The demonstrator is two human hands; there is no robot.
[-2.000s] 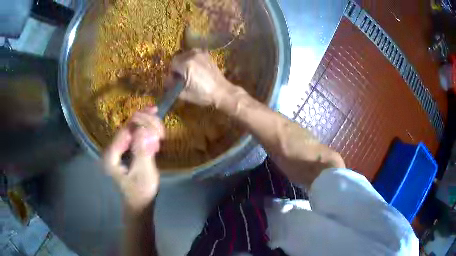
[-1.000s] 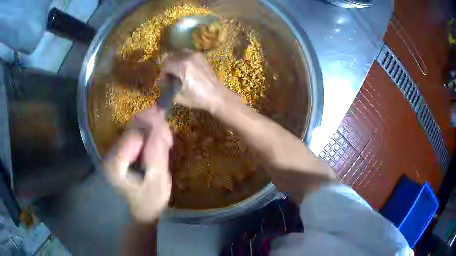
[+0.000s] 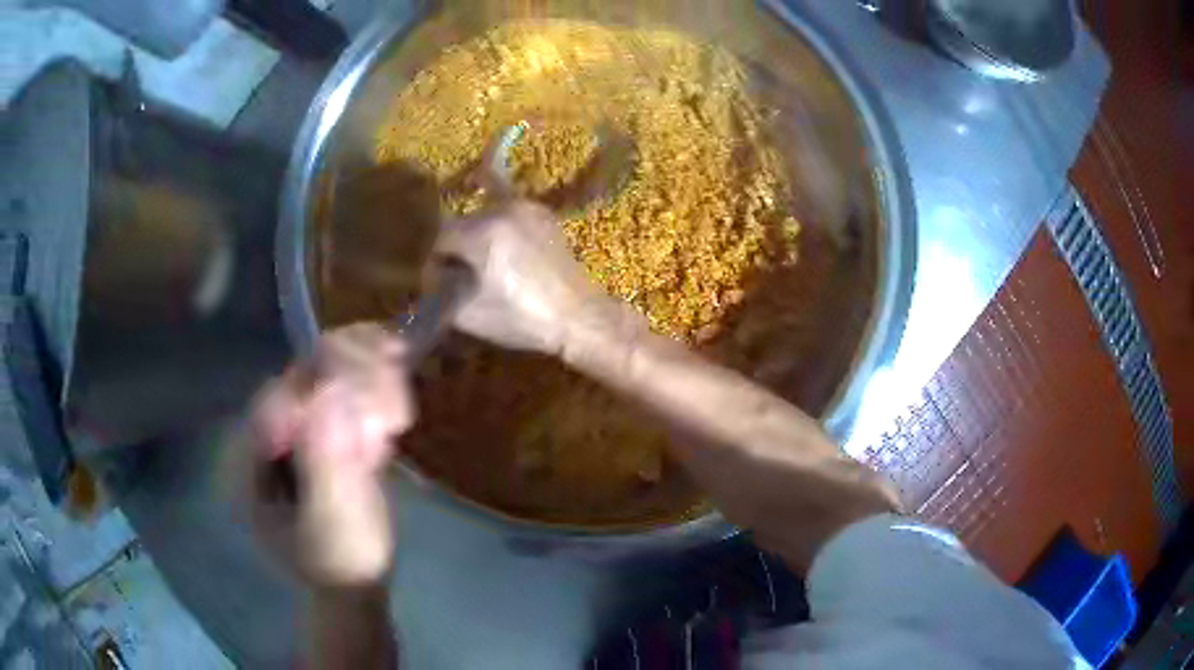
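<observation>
A wide steel mixing bowl (image 3: 900,249) holds loose orange-yellow grain (image 3: 694,210), heaped at its far and right side. Its near inner wall is stained brown-orange. My right hand (image 3: 504,272) is over the bowl, closed on the dark handle of a ladle (image 3: 507,151). My left hand (image 3: 338,399) is at the bowl's near left rim, closed on the handle's end, and is blurred. The ladle's cup is down in the grain beyond my right hand, with grain in it; its outline is partly hidden.
The steel worktable (image 3: 976,157) lies under the bowl, with a round steel pot (image 3: 1006,33) at its far right. A dull grey pan or lid (image 3: 170,275) is left of the bowl. A floor drain grate (image 3: 1113,308) and a blue crate (image 3: 1093,602) are at the right.
The bowl has shifted right in view as the camera moved. The ladle's cup has moved from a blurred, raised-looking place near the far wall down into the grain. Both hands still hold the handle.
</observation>
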